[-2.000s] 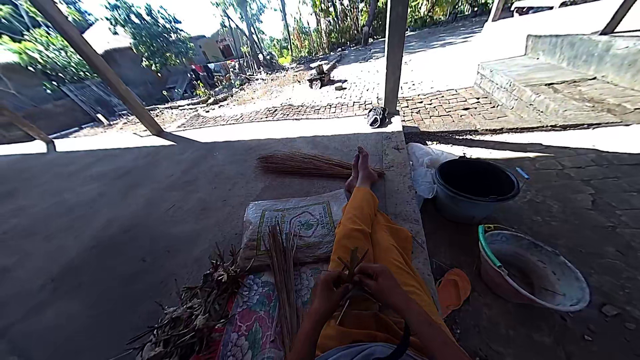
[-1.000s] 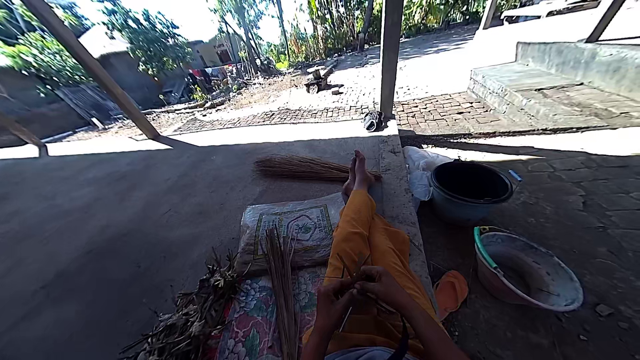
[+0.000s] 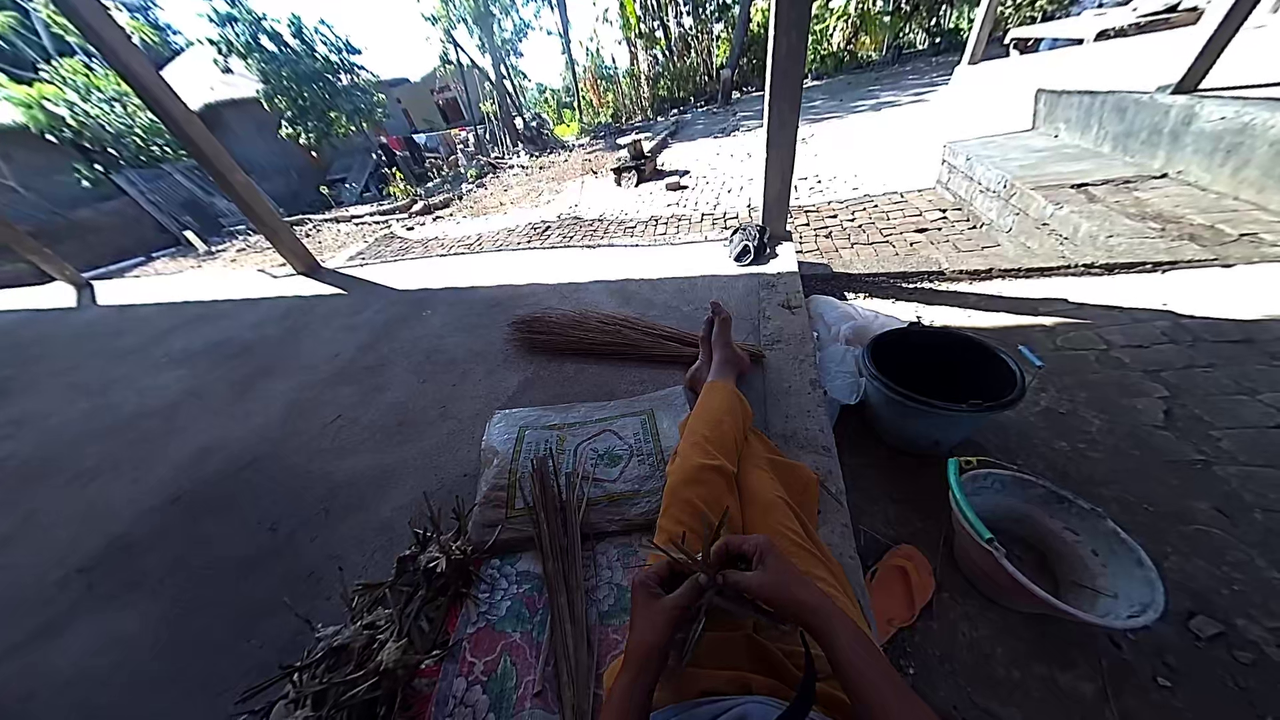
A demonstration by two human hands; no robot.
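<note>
Above my lap, my left hand [image 3: 662,598] and my right hand [image 3: 765,572] meet, pinching a small cluster of dry plant strips [image 3: 695,560] between their fingertips. The strips cross at several angles and their ends stick out above and below my fingers. To the left of my hands a bundle of long dry stalks [image 3: 562,590] lies over a floral cloth [image 3: 500,640] and the edge of a printed woven sack [image 3: 600,465]. A pile of dry, crumpled plant leaves [image 3: 385,630] is heaped left of the cloth. A bundle of thin brown sticks [image 3: 600,335] lies by my feet.
My outstretched legs lie along the raised concrete edge [image 3: 800,400]. Below it, on the right, are a dark bucket [image 3: 925,430], a basin with a green rim piece [image 3: 1060,550], an orange sandal [image 3: 900,590] and a white plastic bag [image 3: 845,330]. A post [image 3: 783,120] stands ahead.
The strips between my fingers have changed their angle and now fan out more widely than one second ago. Both hands stay close together over my lap.
</note>
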